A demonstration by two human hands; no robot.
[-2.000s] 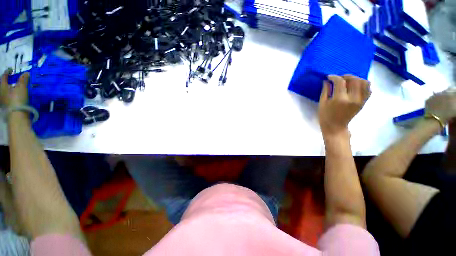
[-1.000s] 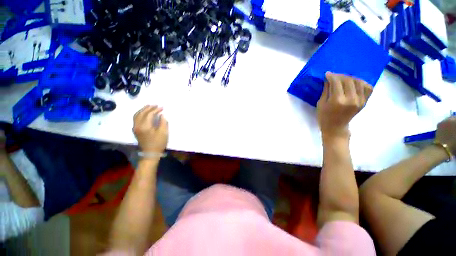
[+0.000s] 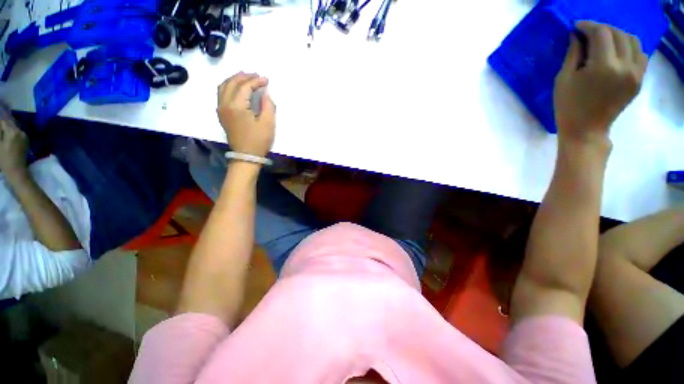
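A stack of blue blister trays lies on the table at the upper right, partly cut off by the frame's top. My right hand is curled over the near side of the stack, with thumb and fingers closed on its edge; the fingertips are partly hidden. My left hand is over the near edge of the table, left of centre, with fingers loosely bent and apart; I see no tray or cable in it. Filled blue trays lie at the upper left, with a black cable coil at their side.
Black cables lie at the top left, and loose connector ends at the top centre. The white table ends at a slanting near edge. A seated person's arm is at left, another person's arm at right. Red-orange stools stand below.
My left hand has left the blue trays at far left and moved right to the near edge. My right hand stays at the stack. The view has tilted down.
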